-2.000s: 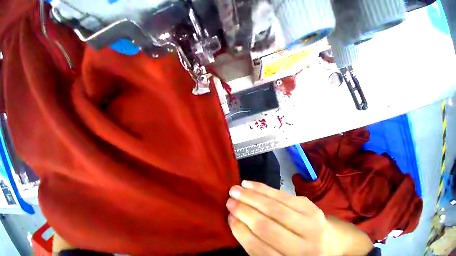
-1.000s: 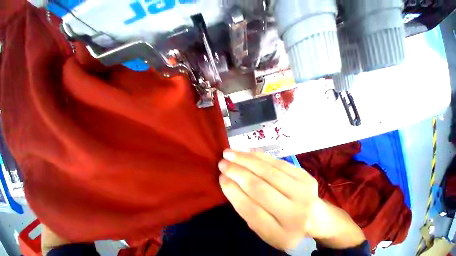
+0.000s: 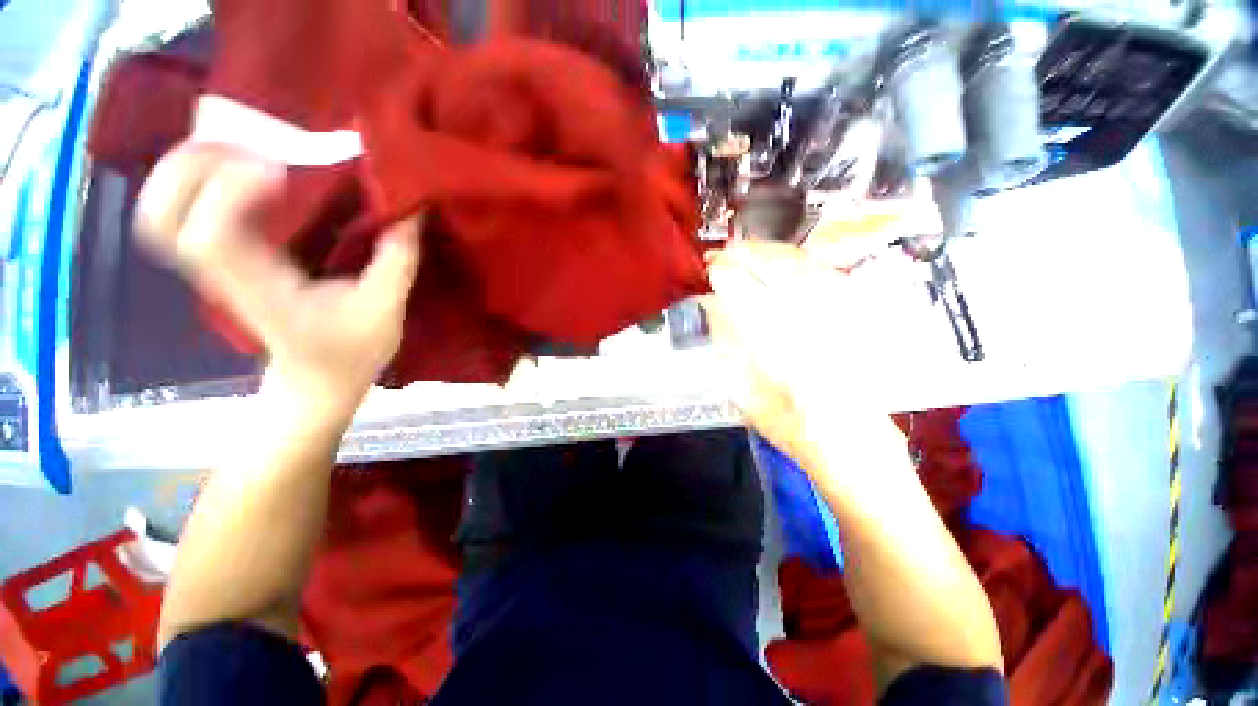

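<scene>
The red garment (image 3: 538, 193) lies bunched on the machine table, left of and against the needle area (image 3: 724, 179). A white label or strip (image 3: 276, 134) shows on the cloth at the upper left. My left hand (image 3: 297, 262) is blurred, over the cloth's left part, with thumb and fingers apart; whether it touches the cloth is unclear. My right hand (image 3: 759, 310) is at the garment's right edge, just below the needle area, with its fingertips on the cloth. It is overexposed, but it appears to pinch the edge.
The machine's grey ribbed cylinders (image 3: 973, 111) and a black slotted bracket (image 3: 955, 306) are at the right. A ruler strip (image 3: 552, 422) runs along the table front. Below are a blue bin (image 3: 1028, 469) with red garments, a red heap (image 3: 380, 579) and a red plastic crate (image 3: 83, 607).
The view has shifted back, showing more table. The garment has gone from a spread sheet over the table edge to a bunch on the table. My left hand has come into view; my right hand is nearer the needle.
</scene>
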